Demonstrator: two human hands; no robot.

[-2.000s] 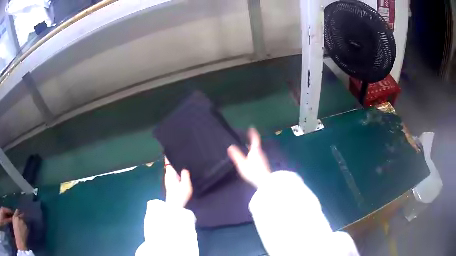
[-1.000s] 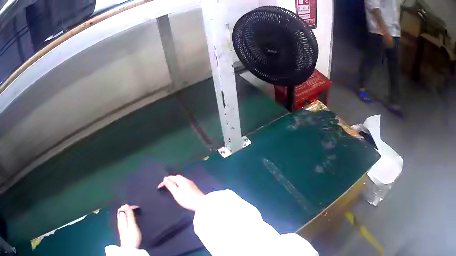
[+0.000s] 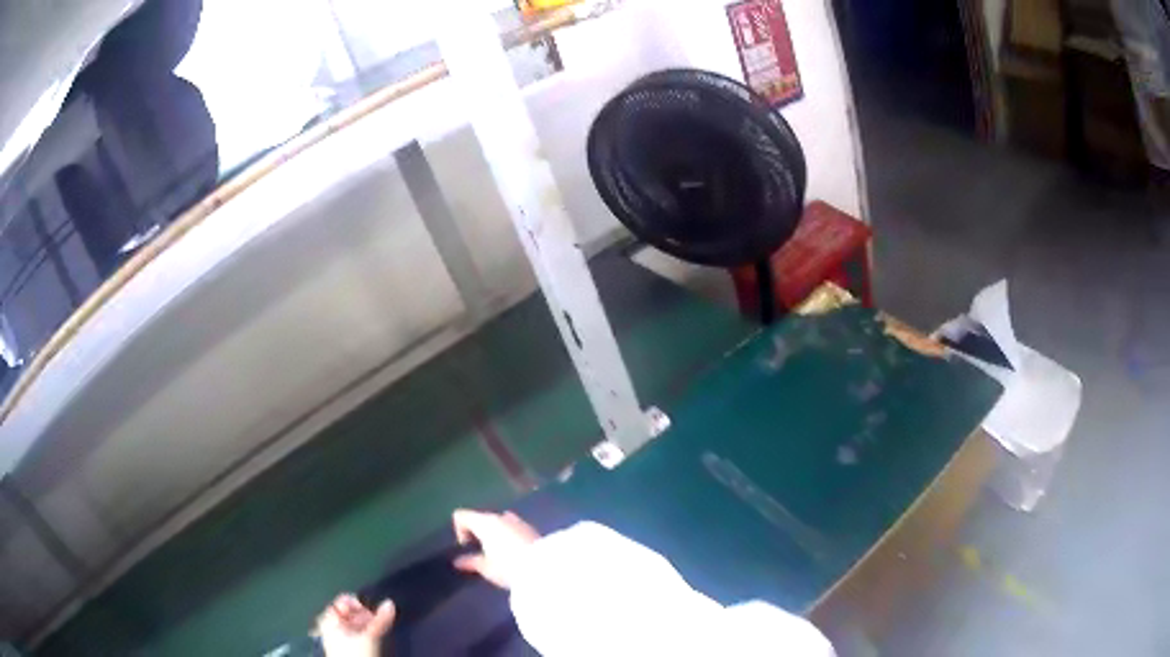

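Note:
A dark, almost black board piece [image 3: 443,608] lies on the green bench at the bottom of the view, blurred and cut off by the lower edge. Its folds and walls cannot be made out. My left hand [image 3: 354,625] is at its left side, partly cut off by the bottom edge; its grip is unclear. My right hand [image 3: 498,544] is at its far right side, with thumb and forefinger apart. My right white sleeve covers part of the board's right side.
A white post [image 3: 552,244] stands on the green bench [image 3: 770,449]. A black fan [image 3: 697,167] and red stool [image 3: 821,253] are beyond the bench's far end. A white plastic bag [image 3: 1037,411] hangs at the right end. Brown cartons [image 3: 1091,96] and part of a person in white are top right.
The view has swung right and upward, so the board and my hands sit lower in the picture. My fingers have lifted from lying flat over the board to its far side.

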